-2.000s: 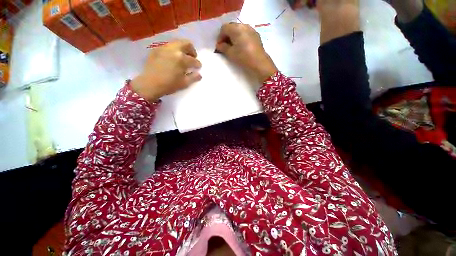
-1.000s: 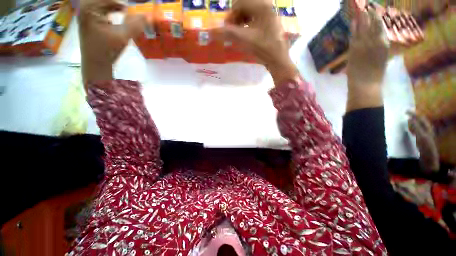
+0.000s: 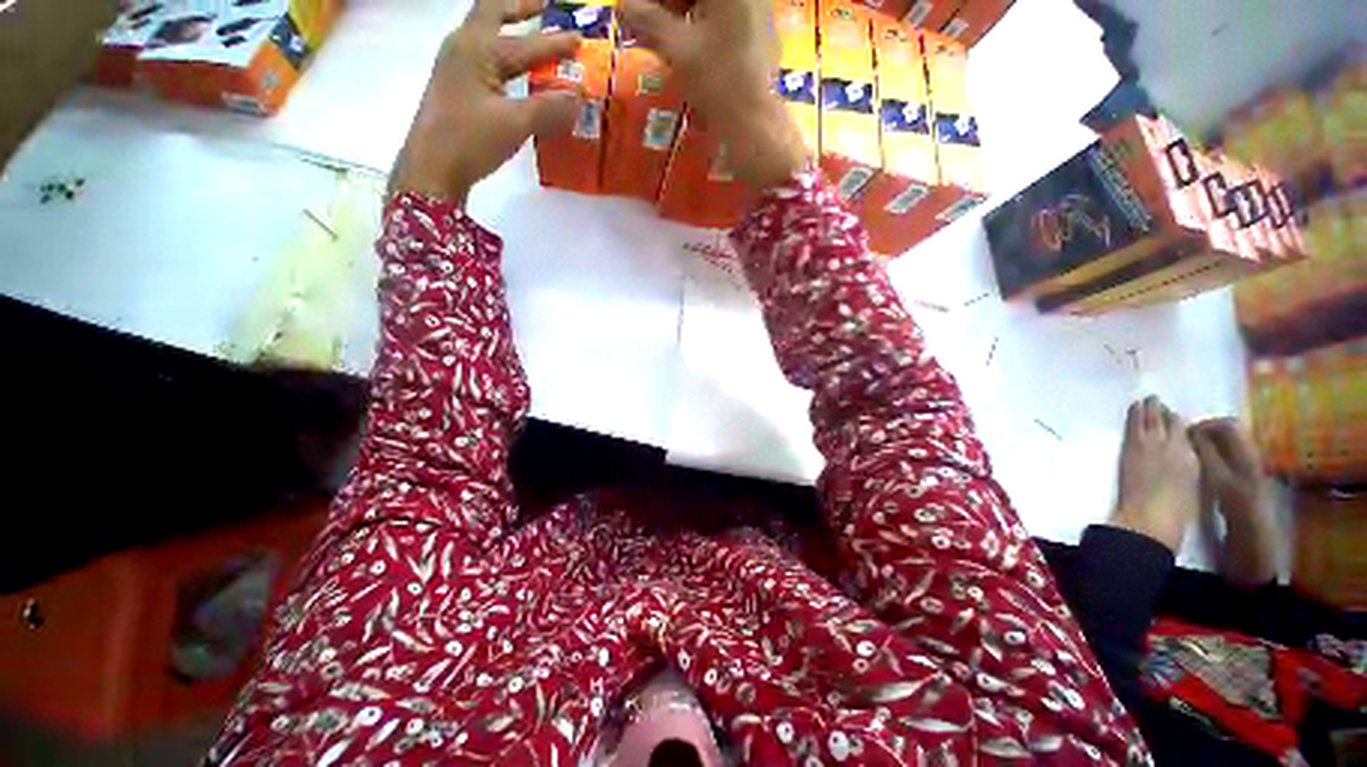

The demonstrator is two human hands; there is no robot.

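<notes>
A row of orange product boxes (image 3: 850,113) with yellow and dark panels stands at the top centre of the table. My left hand (image 3: 477,105) is at the left end of the row, fingers spread and curved around the near side of the end box; whether it touches the box cannot be told. My right hand (image 3: 717,75) is over the row just to the right, fingers bent near the box tops, fingertips cut by the top edge; what they hold is hidden. A white sheet (image 3: 735,393) lies at the near table edge, with thin red strips (image 3: 711,255) beyond it.
More dark-and-orange boxes (image 3: 1117,225) stand at the right, near another person's hands (image 3: 1157,477). Yellow-orange boxes (image 3: 1307,397) are stacked at the far right. A white-topped orange box (image 3: 225,48) lies upper left. A pale yellowish strip (image 3: 294,282) lies on the left.
The view has shifted. My hands have moved from the white sheet up to the orange boxes. The other person's hand has drawn back from the dark-and-orange boxes.
</notes>
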